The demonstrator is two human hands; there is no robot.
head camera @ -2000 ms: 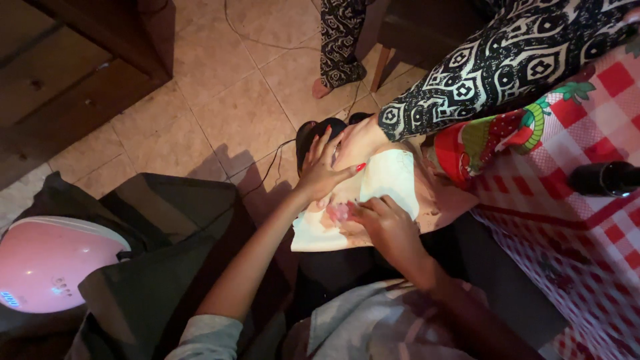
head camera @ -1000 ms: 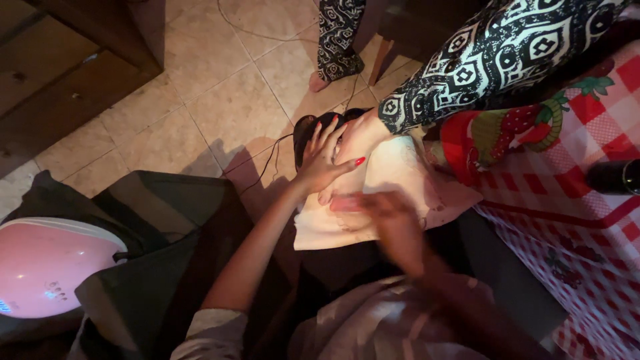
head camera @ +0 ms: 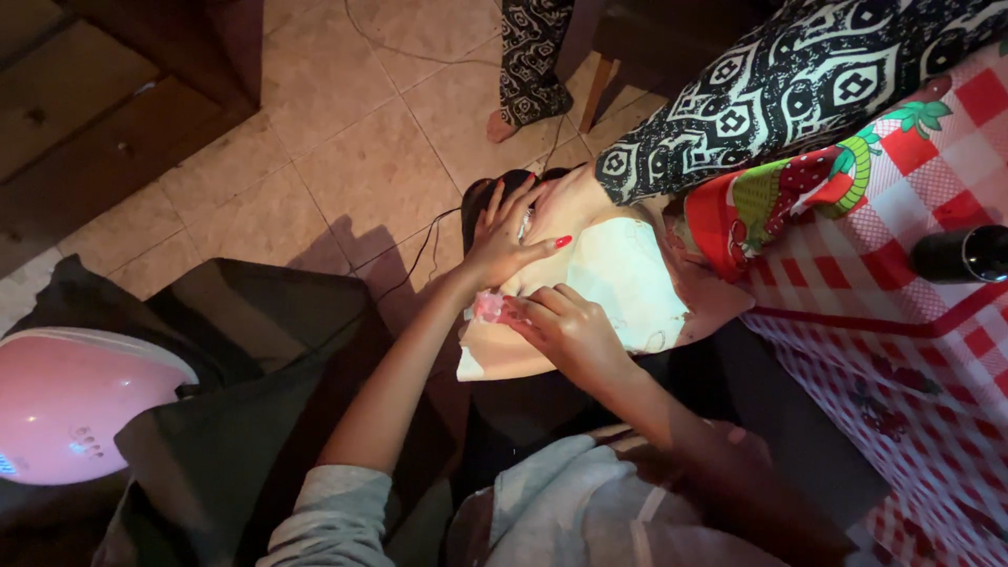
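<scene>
A person's bare foot and lower leg [head camera: 581, 197], in patterned trousers [head camera: 732, 110], rest over a pale cloth [head camera: 630, 276] on my lap. My left hand [head camera: 504, 240], with red nails, lies spread on the foot, its thumb toward the cloth. Just below, my right hand [head camera: 563, 319] pinches a small pinkish wad [head camera: 489, 308], perhaps tissue or cotton, near the toes. What the wad covers cannot be made out. A dark object [head camera: 480, 197] sits behind my left fingers.
A red checked tablecloth [head camera: 890, 291] drapes the table at right, with a dark bottle [head camera: 962, 254] on it. At left are a pink rounded device [head camera: 87, 402] on dark fabric and a wooden drawer unit [head camera: 102, 134]. A thin cable [head camera: 429, 240] runs across the floor.
My right hand, blurred a second ago, now shows clearly with the wad. My left hand has stayed on the foot.
</scene>
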